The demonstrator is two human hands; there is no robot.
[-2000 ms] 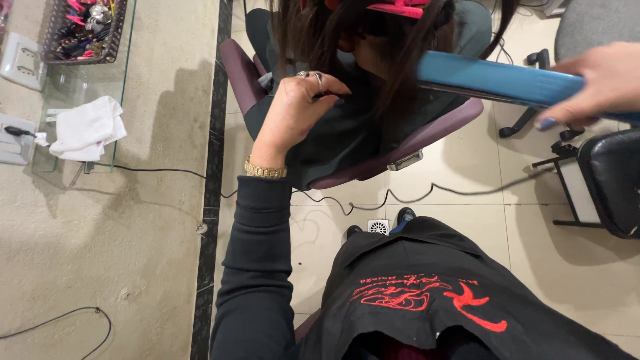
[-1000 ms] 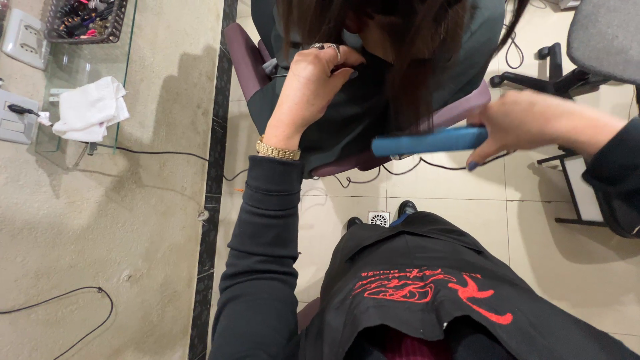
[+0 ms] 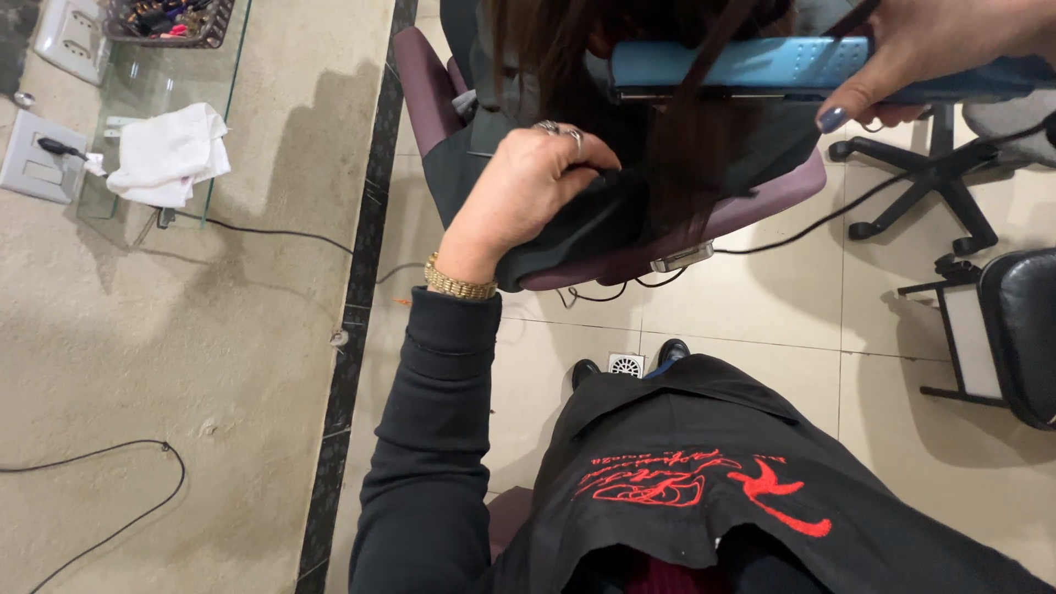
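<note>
My right hand (image 3: 924,62) grips a blue hair straightener (image 3: 742,64) at upper right; its plates lie across long dark hair (image 3: 685,140) of a person seated in a chair, and some strands hang over it. My left hand (image 3: 544,181), with rings and a gold-coloured watch (image 3: 458,280), is beside the hair with its fingers curled together. Whether a strand lies between those fingertips is hard to tell. A dark cape (image 3: 569,239) covers the seated person. Purple armrests (image 3: 421,82) flank the cape.
A glass shelf (image 3: 223,115) on the left wall holds a folded white towel (image 3: 169,153) and a basket (image 3: 219,29) of small items. A black cord (image 3: 825,219) runs at right. A wheeled chair base (image 3: 932,169) and a black padded seat (image 3: 1023,330) stand at right.
The straightener was low beside the hair one second ago; it is now higher, across the hair. My left hand stays near the hair.
</note>
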